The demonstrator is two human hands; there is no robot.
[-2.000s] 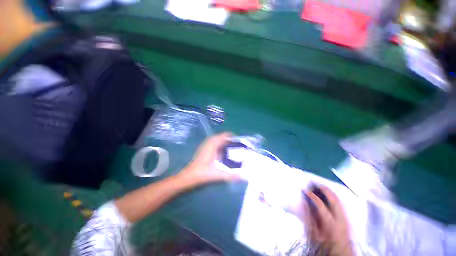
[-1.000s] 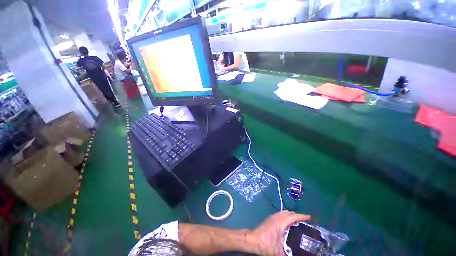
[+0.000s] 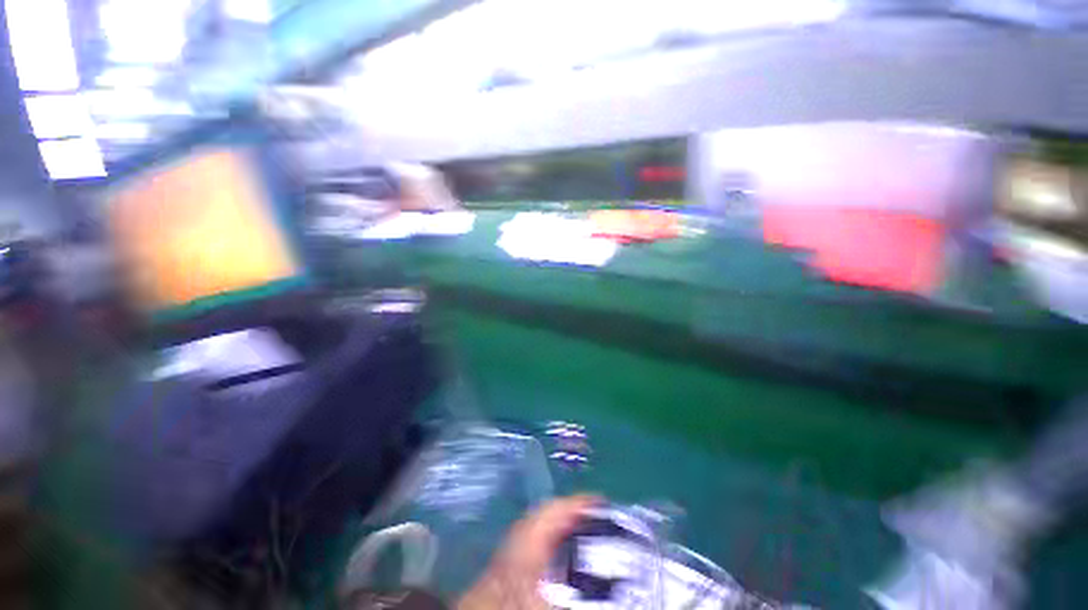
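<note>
The view is badly blurred. My left hand [image 3: 525, 560] is at the bottom edge, partly cut off, with its fingers around the left side of a white-and-black device unit [image 3: 593, 565]. Shiny clear plastic and a thin pale cable show around the unit's right side. My right hand is not in view. A small circuit module [image 3: 568, 442] with bright spots lies on the green mat just beyond the unit. A crumpled clear bag [image 3: 471, 468] lies to the left of the module.
A white tape roll [image 3: 391, 560] is left of my hand. The monitor [image 3: 203, 229] and its black stand [image 3: 346, 399] are at the left. Red sheets [image 3: 877, 248] and white papers [image 3: 555, 236] lie at the back. A metal post [image 3: 1059, 477] stands at the right.
The view has swung right and down from the aisle, so the monitor now sits further left and the red sheets come in more fully. My left hand still holds the unit.
</note>
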